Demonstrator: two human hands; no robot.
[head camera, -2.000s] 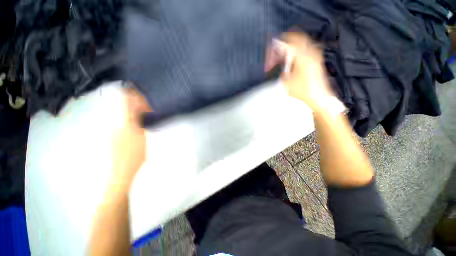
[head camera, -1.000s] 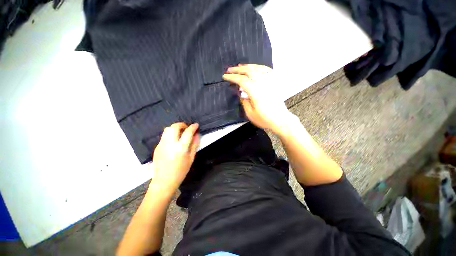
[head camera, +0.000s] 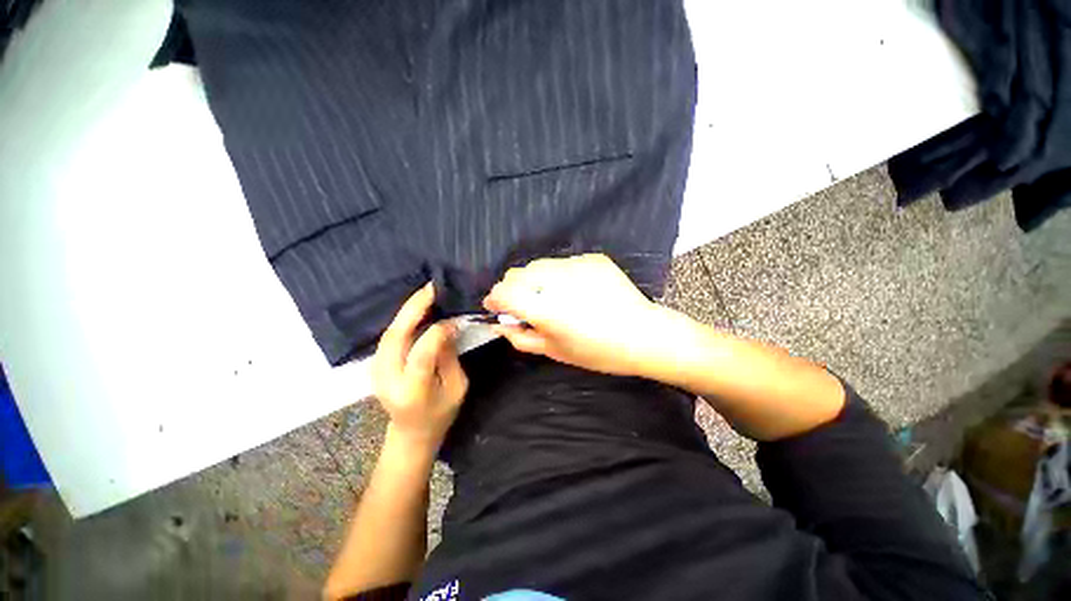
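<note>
Dark pinstripe trousers (head camera: 341, 129) lie flat on the white tabletop, with the waistband edge nearest my body. Two dark slanted pocket lines show below the waistband, one each side. My left hand (head camera: 421, 370) pinches the waistband near its middle between thumb and finger. My right hand (head camera: 576, 311) is beside it at the same edge, closed on a small tool with a pale end (head camera: 505, 319). The tool's tip points at the waistband near my left fingertips. Most of the tool is hidden in my right hand.
The white tabletop (head camera: 141, 270) runs under the trousers, with small dark specks on it. A dark garment pile (head camera: 998, 106) hangs over the table edge at far right. A blue edge (head camera: 21, 434) is at left. Boxes and pale plastic bags (head camera: 954, 511) stand on the speckled floor.
The trousers came down flat on the table. Since one second ago, my right hand has moved from the right pocket line down to the waistband's middle, beside my left hand.
</note>
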